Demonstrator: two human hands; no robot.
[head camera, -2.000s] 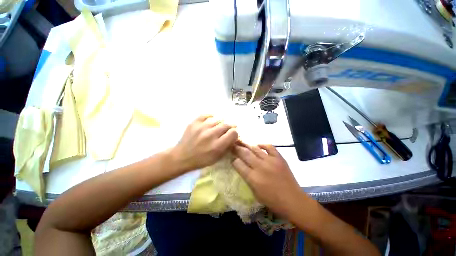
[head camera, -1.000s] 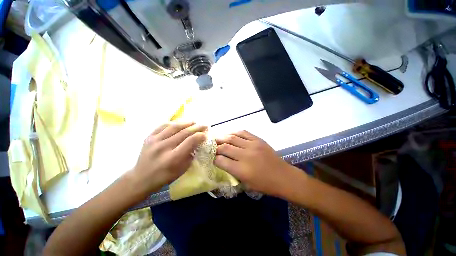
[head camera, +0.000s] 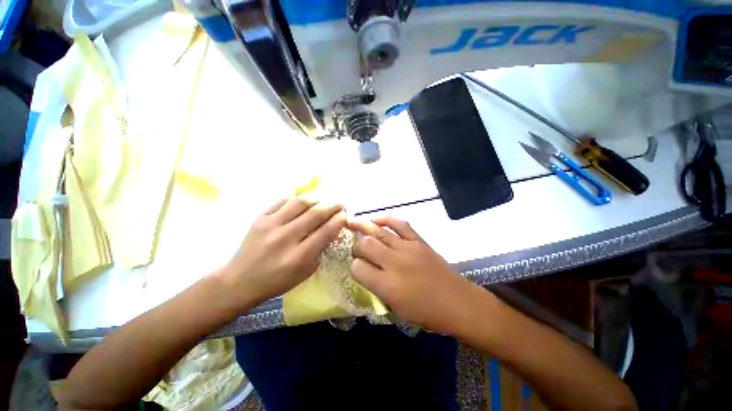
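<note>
My left hand (head camera: 289, 245) and my right hand (head camera: 401, 269) meet at the table's front edge, fingertips pinching the top of a lace trim (head camera: 341, 269) and a pale yellow fabric piece (head camera: 309, 302). The fabric and lace hang over the edge towards my lap. A small yellow corner (head camera: 307, 186) shows just beyond my left fingers. The white sewing machine (head camera: 514, 36) with a blue stripe stands behind; its presser foot area is washed out by glare. The fingers hide the gripped edge.
Yellow fabric pieces (head camera: 96, 112) lie at the left. A black phone (head camera: 461, 148), blue thread snips (head camera: 574, 172), a screwdriver (head camera: 614, 166) and black scissors (head camera: 703, 177) lie at the right. A pale bin with yellow fabric (head camera: 201, 377) is below the table. A plastic tub (head camera: 108, 12) is behind.
The view has shifted. Compared with two seconds ago, the hands and the held fabric are farther from the needle area, at the front edge. The hands still pinch the lace and fabric.
</note>
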